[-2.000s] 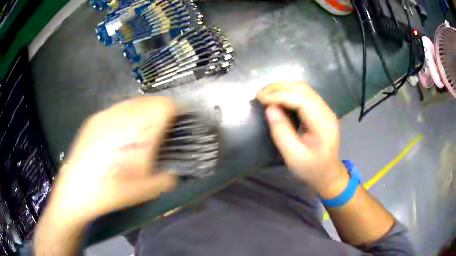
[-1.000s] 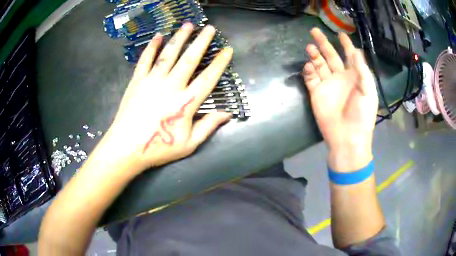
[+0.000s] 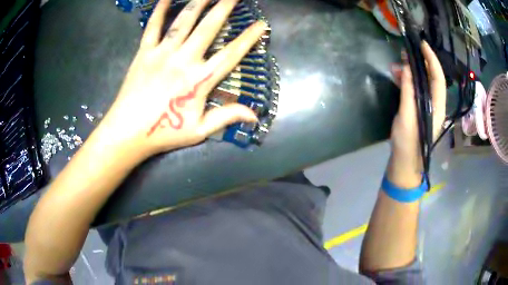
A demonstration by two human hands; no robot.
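Blue and gold-brown circuit boards lie fanned out and overlapping on the dark green bench mat. My left hand lies flat on them with its fingers spread and hides much of the stack. My right hand is at the right edge of the bench, among hanging black cables that cross in front of it. Its fingers point away from me and are partly hidden. I cannot tell whether it holds anything. A blue band is on the right wrist.
Tiny clear-silver components lie loose at left, beside a black shiny tray. A white reel with an orange-red band stands at the back right. A pink fan is at the far right.
My left hand came down onto the boards, and the fan of boards now reaches nearer to me. My right hand moved right, from over the mat to behind the cables.
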